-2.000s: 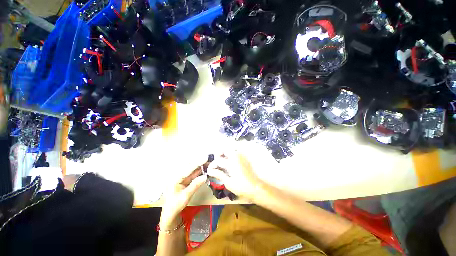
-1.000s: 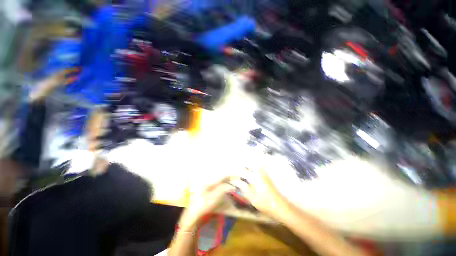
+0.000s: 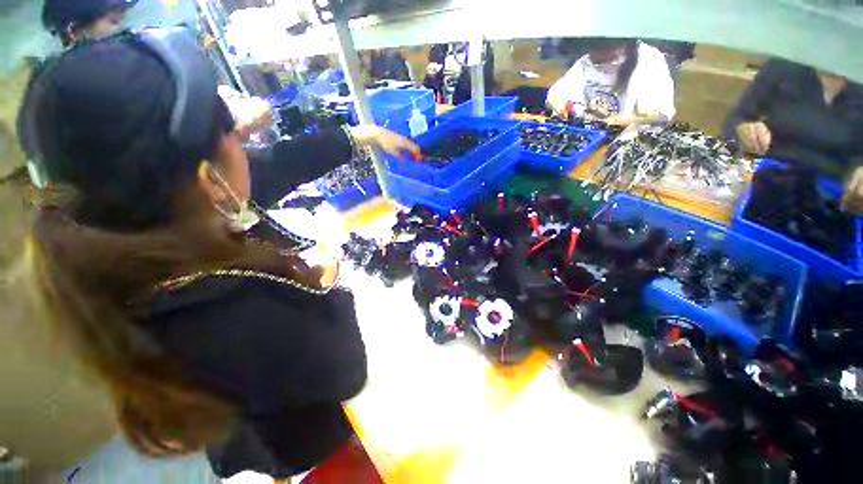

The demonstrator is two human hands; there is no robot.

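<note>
Neither of my hands is in the picture. Nearest in front of me, a heap of round black housings (image 3: 606,364) with red wires lies on the pale bench (image 3: 416,378). Notched white-silver discs (image 3: 494,318) show on some housings at the heap's near left side. A few small silvery modules (image 3: 662,470) show at the bottom right, cut off by the edge.
A person in a black cap and dark top (image 3: 255,350) sits close on the left, one arm reaching to the stacked blue bins (image 3: 454,194). More blue bins (image 3: 795,284) stand behind the heap. A tangled silvery pile (image 3: 662,156) and other people are across the bench.
The view has swung up and left. My hands and the part between them have left the picture. The left neighbour, the far bins and the people across the bench now show.
</note>
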